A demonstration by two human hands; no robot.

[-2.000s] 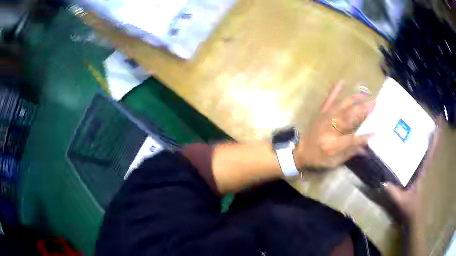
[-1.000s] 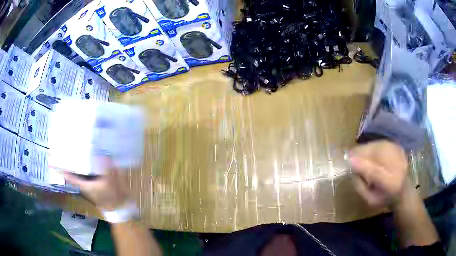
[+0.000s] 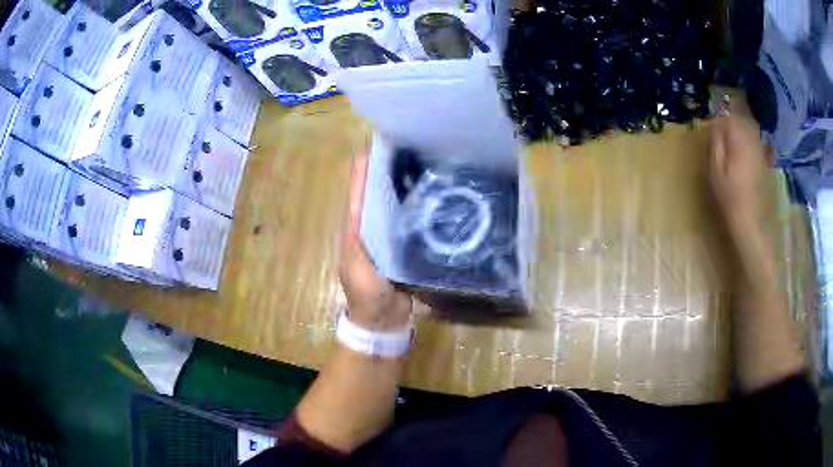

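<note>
My left hand (image 3: pixel 373 287) holds an open white retail box (image 3: pixel 448 228) by its left side, over the middle of the table. The box lid (image 3: pixel 434 105) stands up at the far side. Inside is a dark item in clear plastic with a pale ring on its end. My right hand (image 3: pixel 738 155) is blurred at the right, near the right end of the black cable heap (image 3: pixel 607 68). Whether its fingers hold anything cannot be told.
White boxes (image 3: pixel 151 119) are stacked at left, and boxes with product pictures (image 3: pixel 352 50) stand at the back. Glossy plastic and box shapes (image 3: pixel 799 82) are at far right. A dark crate (image 3: pixel 183 433) is on the green floor at lower left. The tabletop (image 3: pixel 630 219) is tan.
My left hand has left the box it held at the left stack and now holds an open box at the middle. My right hand has moved up and away from me, towards the cable heap.
</note>
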